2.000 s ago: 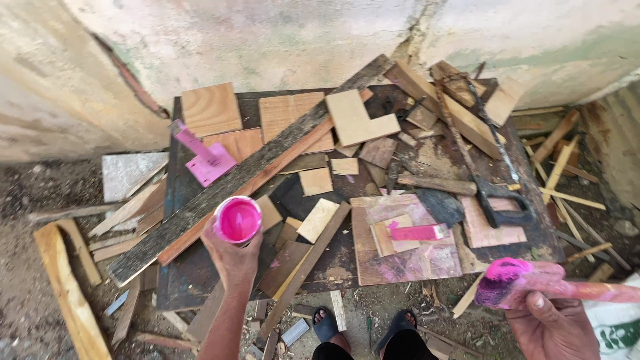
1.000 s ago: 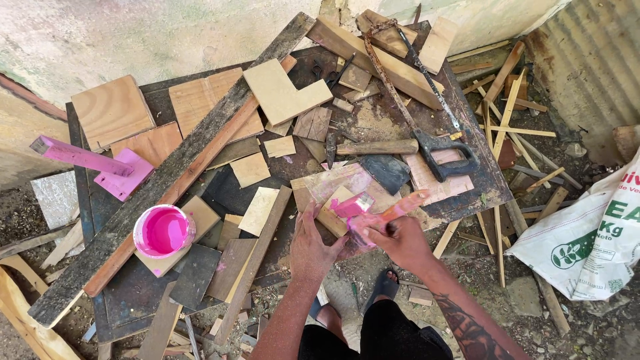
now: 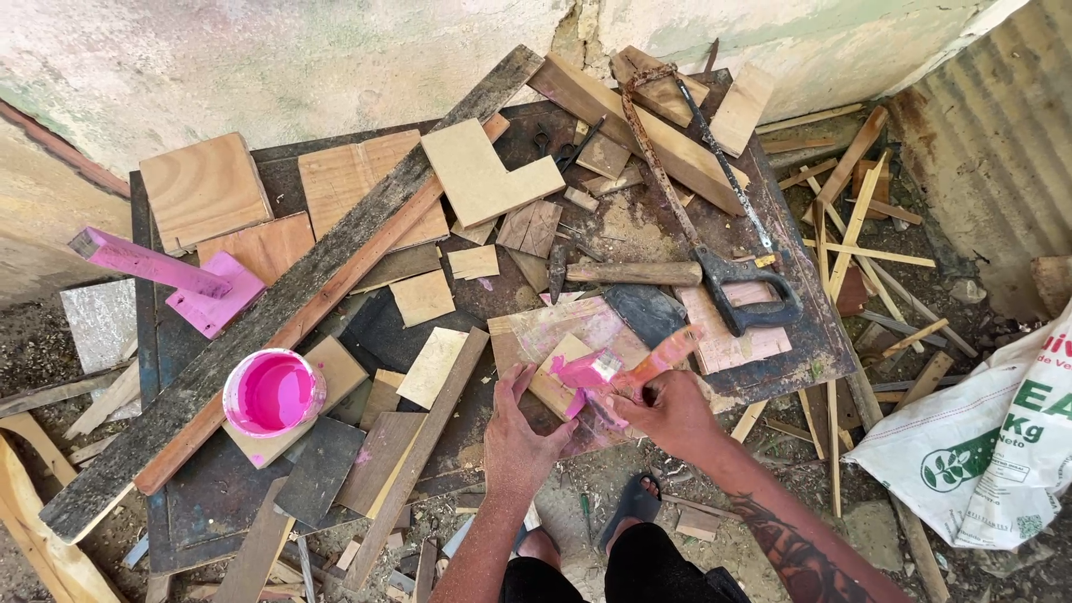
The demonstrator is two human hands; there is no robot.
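My right hand (image 3: 670, 414) grips a paintbrush (image 3: 657, 360) with an orange, paint-smeared handle. Its pink bristles lie over a small wooden block (image 3: 553, 389) with pink paint on it, which sits on a larger paint-stained board (image 3: 511, 335). My left hand (image 3: 523, 427) has its fingers apart at the near left edge of the small block; whether it pinches the block is unclear. A tub of pink paint (image 3: 275, 392) stands at the left on a piece of wood. Farther left, a pink-painted post on a square base (image 3: 219, 293) rests among the boards.
A hacksaw (image 3: 737, 293) and a hammer (image 3: 632, 273) lie beyond my hands. A long weathered plank (image 3: 293, 285) crosses the worktable (image 3: 201, 502) diagonally. An L-shaped board (image 3: 477, 172) and scissors (image 3: 569, 151) lie farther back. Wood strips and a white sack (image 3: 980, 452) are at the right.
Two seconds ago my left hand held the paint tub, which now stands on the table. The brush in my right hand has moved from the right side to the small block.
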